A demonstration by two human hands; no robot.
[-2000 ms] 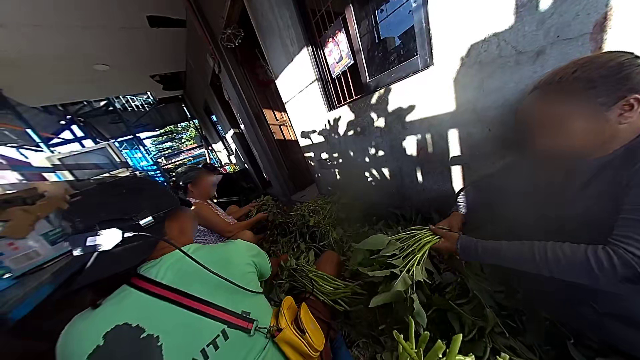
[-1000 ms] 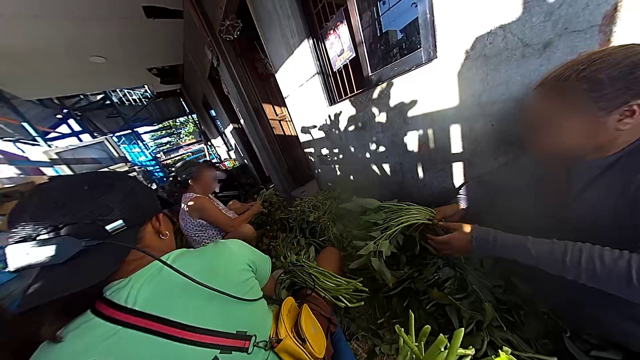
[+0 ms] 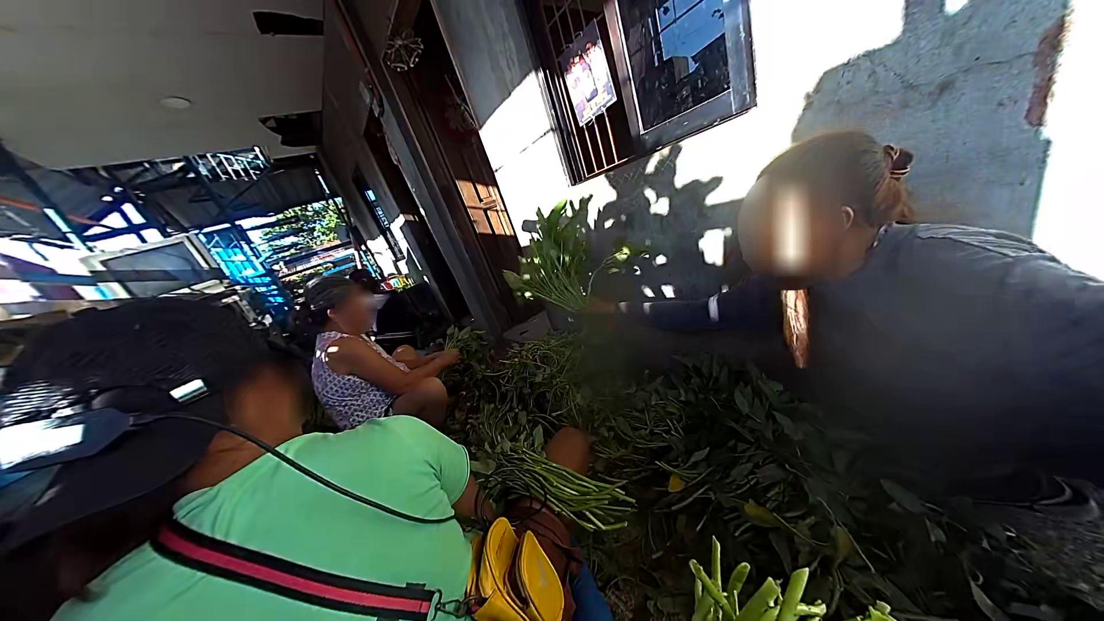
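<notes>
Neither my left hand nor my right hand shows in the head view. Cut green stems (image 3: 759, 595) stand up at the bottom edge, nearest to the camera; what holds them is out of view. Beyond them a large heap of leafy green stalks (image 3: 733, 440) covers the ground. A bundle of long green stems (image 3: 561, 487) lies beside the person in the green shirt. On the right, a person in a dark long-sleeved top stretches an arm toward the wall, with a leafy bunch (image 3: 561, 259) upright at the dim end of that arm.
Close on the left sits a person in a green shirt (image 3: 345, 483) with a black and red strap and a yellow bag (image 3: 517, 578). Farther back, a person in a patterned sleeveless top (image 3: 354, 379) handles greens. A wall with a barred window (image 3: 595, 95) stands behind the heap.
The person on the right has leaned forward and reached toward the wall; earlier that person held a bunch of stems close in both hands, over the heap.
</notes>
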